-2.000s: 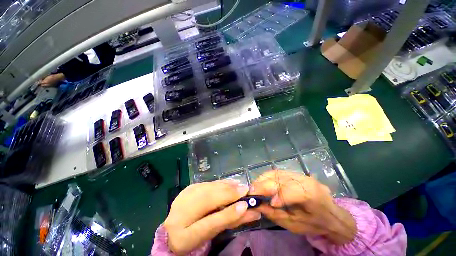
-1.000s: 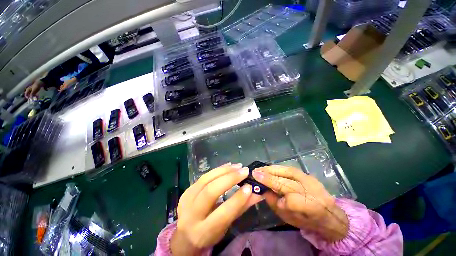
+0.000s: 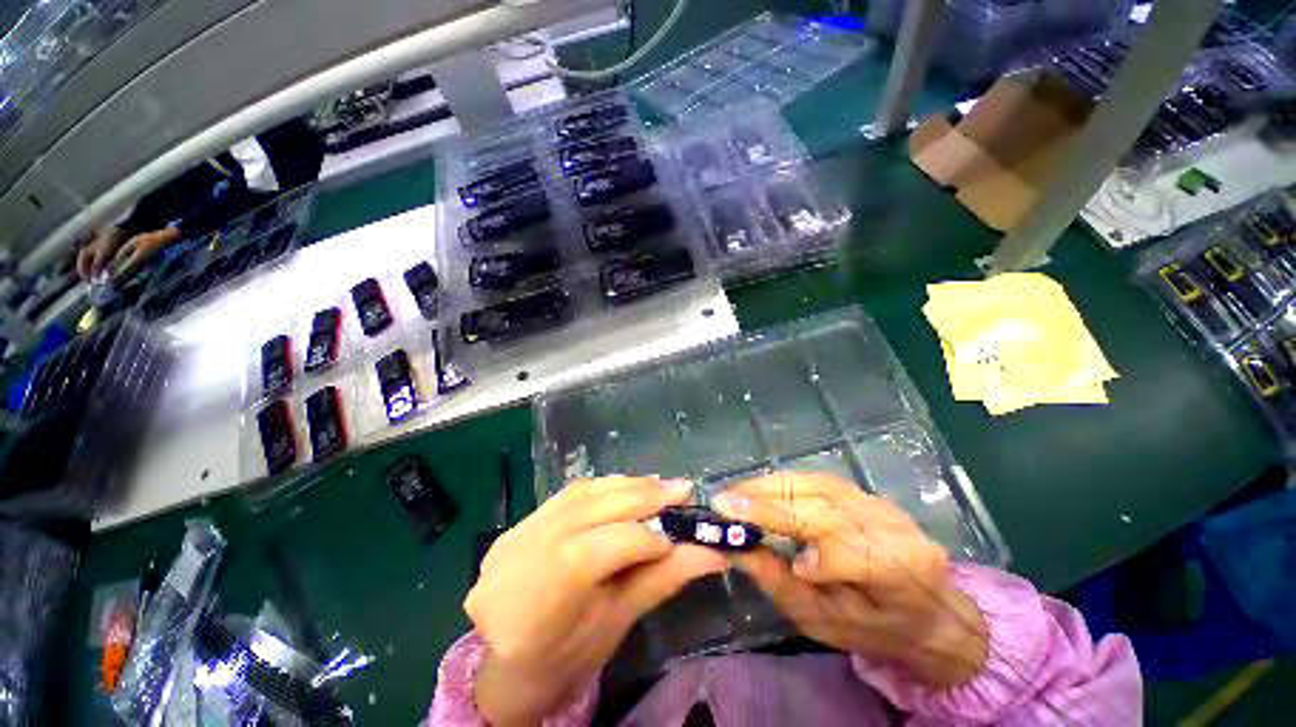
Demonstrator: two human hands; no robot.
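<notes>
A small dark part [image 3: 711, 530] with white marks on its end face is held between the fingertips of both hands; the rest of it is hidden by the fingers. My left hand [image 3: 583, 582] grips its left end. My right hand [image 3: 846, 568] grips its right end. Both are bare, with pink sleeves. A clear blister tray [image 3: 739, 405] lies under and beyond the hands, and its visible pockets hold no phones. A black phone [image 3: 421, 497] lies on the green mat to the left.
Black phones [image 3: 515, 314] sit in stacked clear trays behind; black-and-red units [image 3: 324, 422] stand in rows on the white board. Plastic bags [image 3: 185, 625] lie left, yellow sheets [image 3: 1016, 341] right. A metal post [image 3: 1109, 142] rises at right. Another person's hands [image 3: 128, 253] show far left.
The dark part has turned in my fingers, so more of its end face with white marks shows. Both hands stay over the tray. The other person's hands at far left have moved.
</notes>
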